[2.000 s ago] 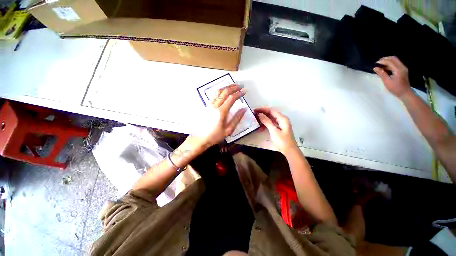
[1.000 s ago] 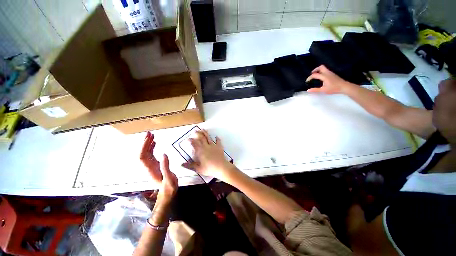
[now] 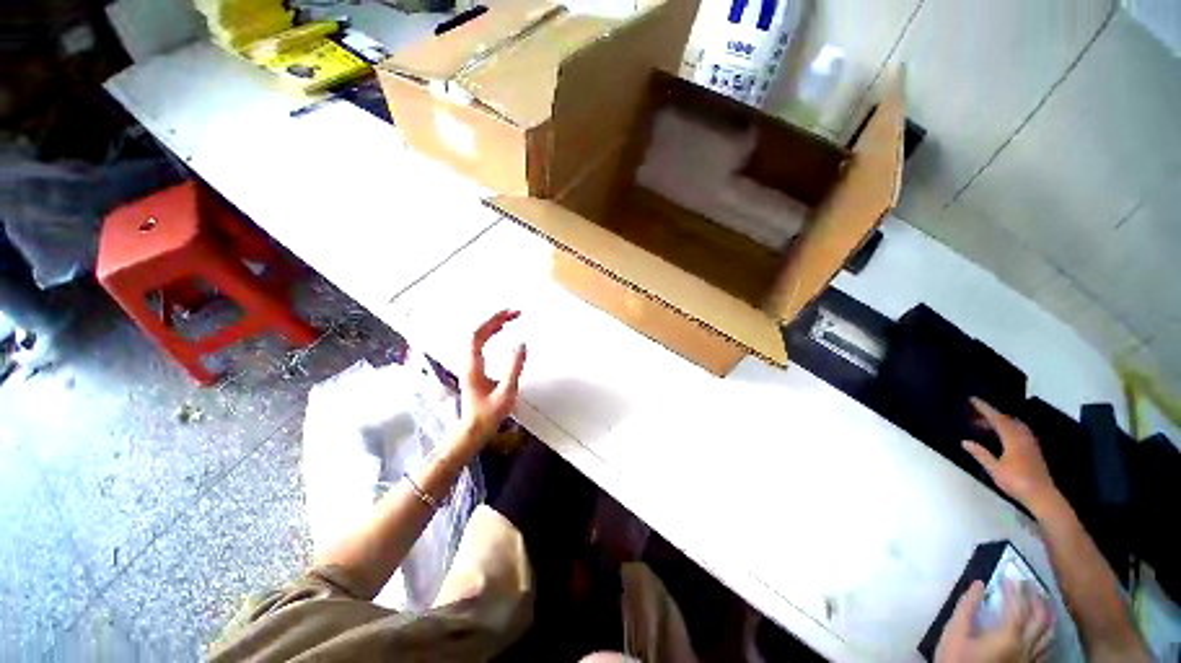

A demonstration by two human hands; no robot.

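A filled box (image 3: 960, 604) with black sides and a pale top face lies at the table's front edge, at the lower right. My right hand (image 3: 997, 635) is over this box with its fingers across the top; it is blurred and partly cut off by the lower edge. My left hand (image 3: 490, 389) is raised at the table's front edge, empty, with thumb and fingers apart.
An open brown carton (image 3: 648, 292) stands ahead, with whitish packs inside. A closed carton (image 3: 453, 110) is left of it. Black boxes (image 3: 952, 369) line the right back. A co-worker's hand (image 3: 1017, 460) reaches over them. A red stool (image 3: 194, 266) and white bag (image 3: 356, 479) are below.
The view has turned left. My right hand and the filled box have moved right along the table, away from my left hand. My left hand stays empty. The co-worker's hand is still by the black boxes.
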